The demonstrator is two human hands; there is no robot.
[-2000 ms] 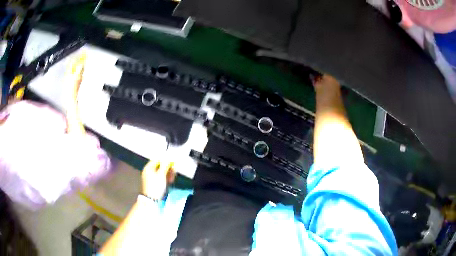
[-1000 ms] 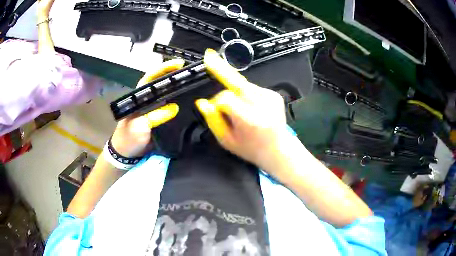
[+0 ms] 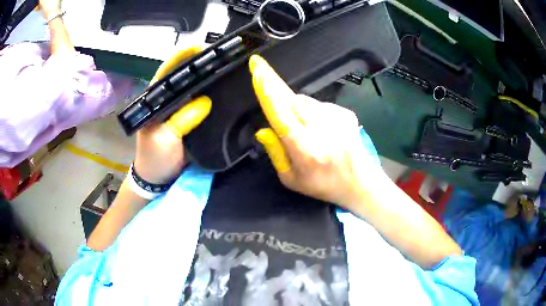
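A black panel assembly (image 3: 335,51) is held up in front of my chest, tilted with its right end higher. Its glossy slotted strip (image 3: 185,80) runs along the upper edge, with a silver ring (image 3: 281,19) on it. A U-shaped recess shows on the lower edge. My left hand (image 3: 167,128) grips the left end, with yellow finger cots on the thumb and a finger. My right hand (image 3: 311,143) lies against the panel's flat body, index finger pointing up towards the strip. The right fingers are apart; whether they grip the panel's edge is unclear.
More black panels lie on the green mat at right (image 3: 443,140) and on a white sheet (image 3: 217,21) at the upper left. A person's pink sleeve (image 3: 54,95) is at left, and a person in blue (image 3: 479,233) is at lower right. A framed tray (image 3: 479,15) stands at the upper right.
Two seconds ago my hands were apart over the bench; since then the panel has come into them. Since one second ago it has turned, showing more of its flat body, and my right hand has shifted slightly right.
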